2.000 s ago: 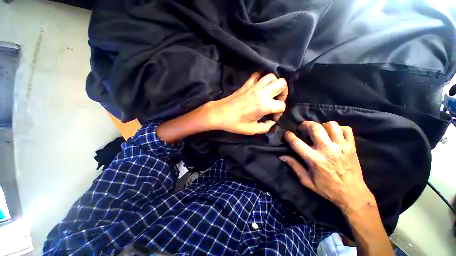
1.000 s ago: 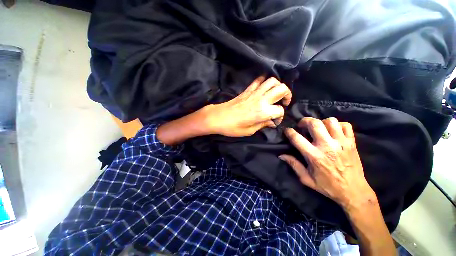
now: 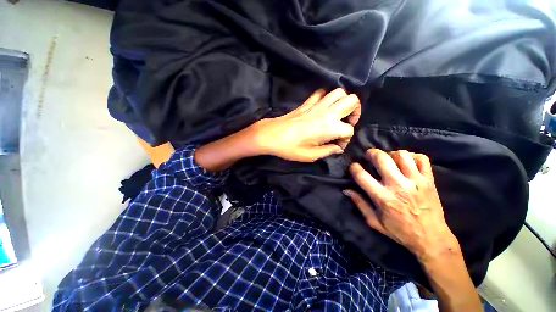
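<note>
A large black garment (image 3: 201,91) is heaped over the lap and table, with a shinier blue-grey panel at the top right. A seam line (image 3: 427,130) runs to the right from near my fingertips. My left hand (image 3: 314,128) has its fingers curled down on the cloth at the centre, pinching a bit of it; the fingertips are partly hidden. My right hand (image 3: 399,195) lies palm down on the cloth just to the right, fingers bent and spread, its fingertips pressing on the cloth. Whether it grips a fold cannot be told.
Part of the white and blue machine (image 3: 552,119) shows at the right edge. A thin black cable (image 3: 539,234) curves at the lower right. An orange-tan corner (image 3: 160,153) and dark cloth pieces (image 3: 139,181) lie left of my sleeve. The pale floor or wall (image 3: 73,134) is at the left.
My left hand has shifted slightly to the right on the cloth. My right hand stays nearly in the same place. The garment lies almost unchanged.
</note>
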